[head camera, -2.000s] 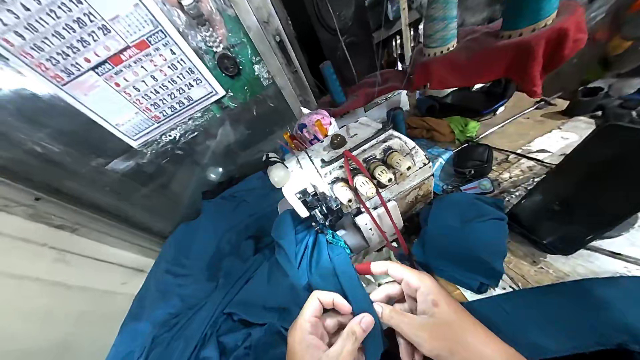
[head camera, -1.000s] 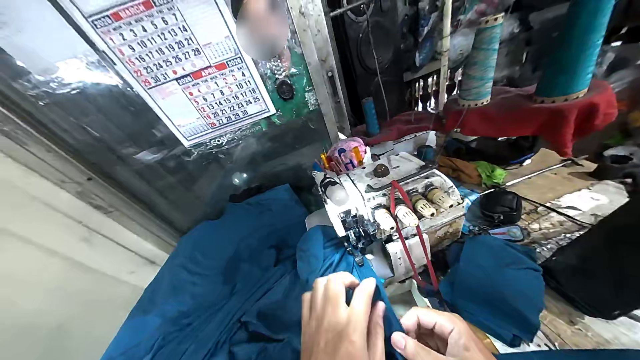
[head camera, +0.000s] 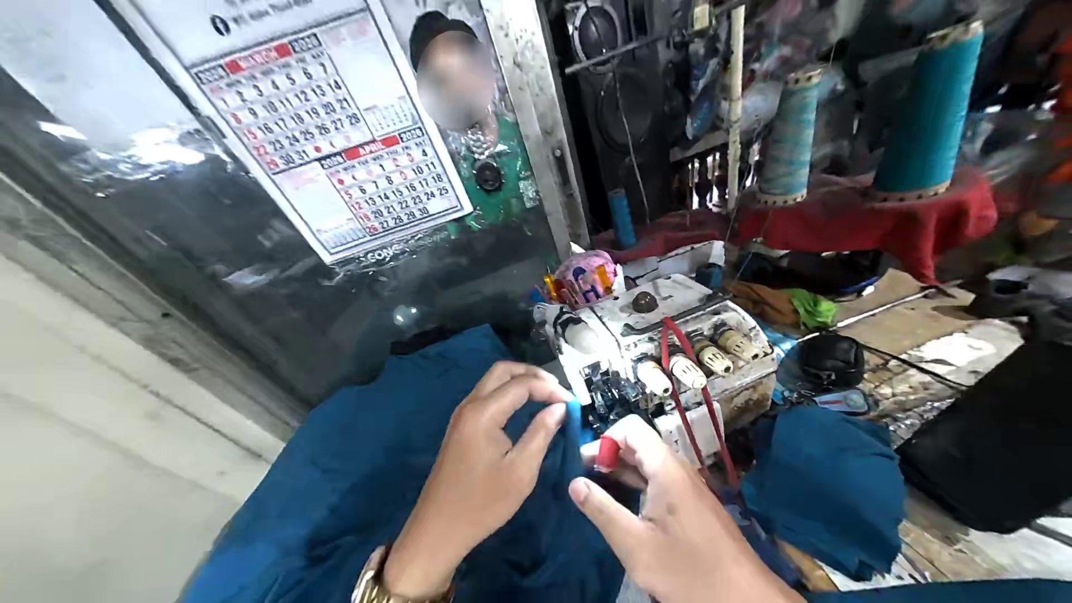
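My left hand (head camera: 502, 452), with a gold-coloured watch at the wrist, pinches an edge of blue fabric (head camera: 360, 469) just in front of the needle area of a white overlock sewing machine (head camera: 653, 310). Beside that edge is my right hand (head camera: 662, 502), a red wrap around one finger, its thumb and fingers apart; whether it touches the fabric is unclear. The fabric spreads left and below under both hands. A red cord (head camera: 682, 410) loops over the machine's tension dials (head camera: 687, 371). The presser foot is partly hidden.
Thread cones (head camera: 930, 113) stand on a red cloth (head camera: 963, 213) behind the machine. A folded blue piece (head camera: 825, 494), a black pouch (head camera: 829, 362) and a black object (head camera: 997, 444) lie right. A calendar hangs on the glass panel at left.
Both hands were together on the fabric in front of the machine a second ago; now my left hand is raised with the fabric edge and my right hand's fingers have spread.
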